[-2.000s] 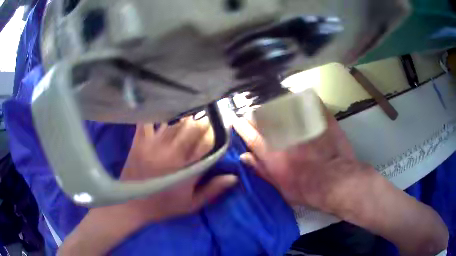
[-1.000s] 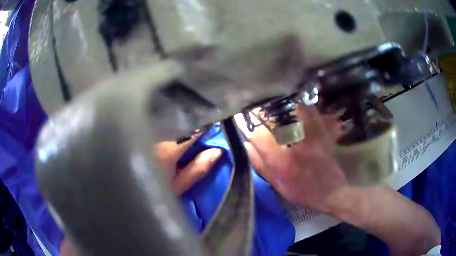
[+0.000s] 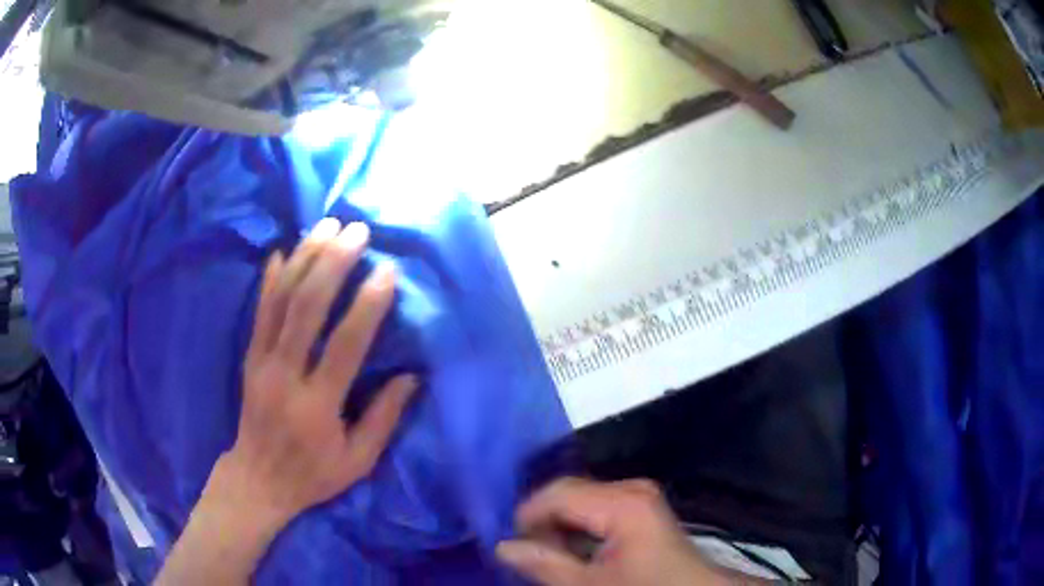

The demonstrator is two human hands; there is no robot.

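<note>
A bright blue fabric panel [image 3: 172,298] lies bunched over the left of the table and hangs over its front edge. My left hand [image 3: 309,383] lies flat on the fabric, palm down with fingers spread, below the machine head. My right hand [image 3: 601,532] is at the lower middle, past the table's front edge, with fingers curled on the fabric's right edge, which is blurred there. The sewing machine head [image 3: 172,57] is at the upper left. The needle area is lost in lamp glare and blur.
The white table [image 3: 687,218] has a printed measuring tape [image 3: 744,263] along its front edge. A brown-handled tool [image 3: 733,80] and a slim black tool [image 3: 820,25] lie at the back. A yellow object [image 3: 994,57] is at the far right. More blue fabric [image 3: 962,389] hangs at right.
The machine head now appears farther up and left, uncovering the table. My right hand has moved from beside the needle area down to the fabric's edge. My left hand now lies flat, fully visible.
</note>
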